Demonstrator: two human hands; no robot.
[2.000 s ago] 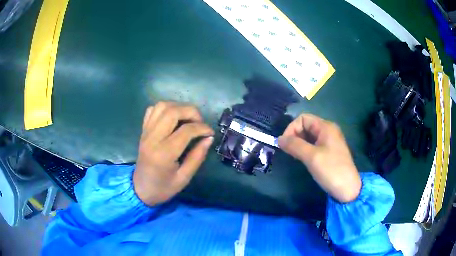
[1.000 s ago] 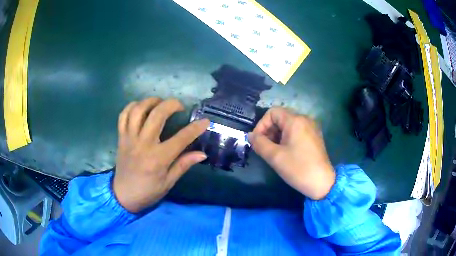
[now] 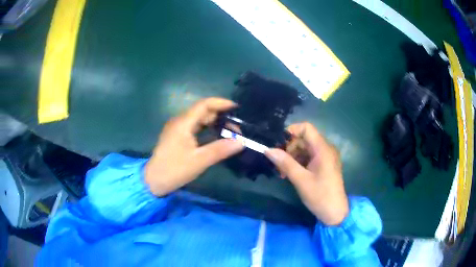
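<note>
A black plastic part (image 3: 266,104) is in front of me, between my hands, with its matt end pointing away from me. A short white tape strip (image 3: 251,144) with a blue mark lies across its nearer half. My left hand (image 3: 190,148) grips the part's left side, with the thumb on the strip near its left end. My right hand (image 3: 312,169) grips the part's right side, with the thumb at the strip's right end. The fingers hide both sides of the part, and the picture is blurred.
A white adhesive tape sheet (image 3: 292,47) with a yellow edge lies beyond the part. A yellow strip (image 3: 56,68) lies at the left. Several black parts (image 3: 417,114) are piled at the right, beside spare tape sheets (image 3: 463,151) along the table edge.
My hands have closed in on the part from both sides; before, they were at the strip's ends with fingertips. Both thumbs now rest on the strip. The view has also shifted.
</note>
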